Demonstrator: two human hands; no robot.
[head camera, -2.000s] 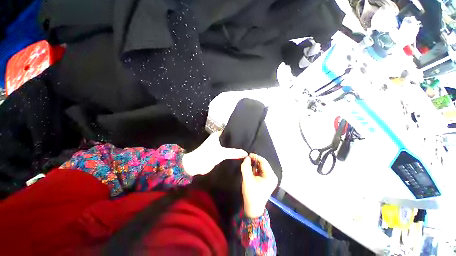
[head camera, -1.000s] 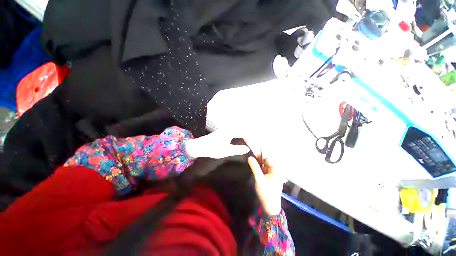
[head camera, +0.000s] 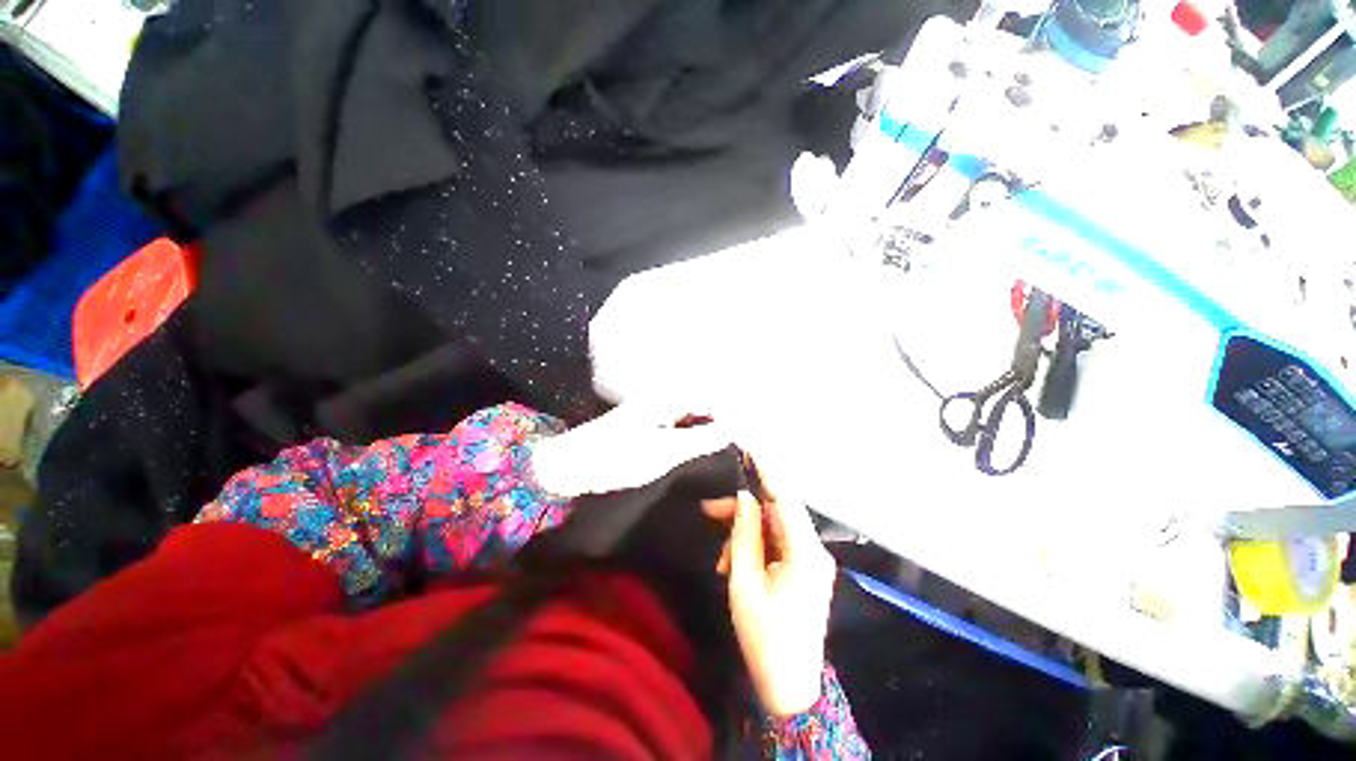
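Note:
A black cloth piece (head camera: 647, 520) lies over my lap at the table's near edge, its upper edge between my hands. My left hand (head camera: 632, 446) is stretched out along this edge, fingers pointing right, and holds the cloth. My right hand (head camera: 776, 572) pinches the cloth's dark corner between thumb and fingers, close to my left fingertips. Both hands are overexposed, so finger detail is faint. Black-handled scissors (head camera: 999, 416) lie on the white table (head camera: 922, 498), beside a small dark tool (head camera: 1065, 372).
A large black cloth pile (head camera: 283, 253) with a speckled part (head camera: 498, 253) fills the upper left. The white sewing machine (head camera: 1108, 253) with its dark control panel (head camera: 1294, 409) is at right. A red stool (head camera: 134, 312) stands far left. Yellow tape roll (head camera: 1282, 575) is lower right.
The black piece that lay on the table two seconds ago is now lower, off the tabletop. My right hand has turned and sits slightly lower. The view has shifted.

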